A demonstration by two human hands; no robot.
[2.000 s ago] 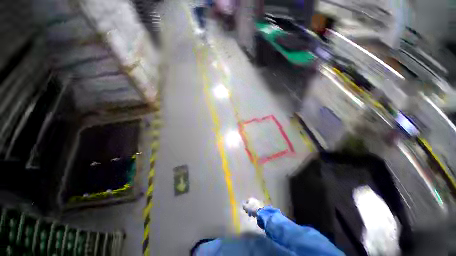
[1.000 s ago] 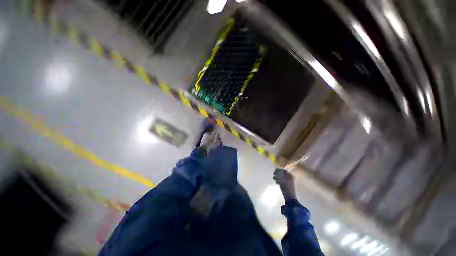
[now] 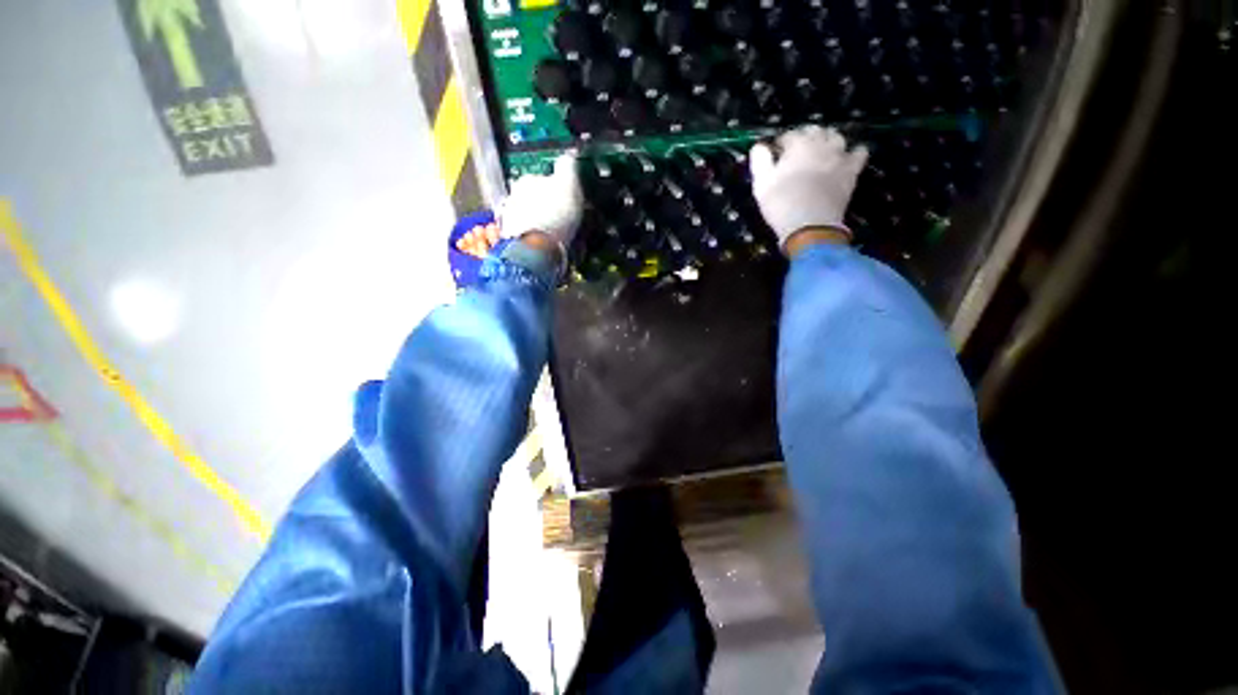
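Observation:
A green circuit board (image 3: 665, 204) crowded with black round parts lies on a black surface (image 3: 665, 387), with small yellow parts along its near edge. My left hand (image 3: 543, 204), in a white glove, is at the board's left end. My right hand (image 3: 811, 183), also in a white glove, is on the board further right, its bent fingers over the green far edge. My fingertips are partly hidden among the parts. A similar board (image 3: 679, 61) lies just beyond.
A metal-edged frame (image 3: 1011, 258) curves along the right. Yellow-black tape (image 3: 452, 129) runs along the left side. A floor exit sign (image 3: 197, 82), a yellow line (image 3: 136, 394) and a red marking (image 3: 21, 394) are on the grey floor. A brown edge (image 3: 733, 502) lies below the black surface.
The view has turned from the aisle and come close over the boards. Both my hands, lower and away from the boards before, have reached forward and are now on the near board.

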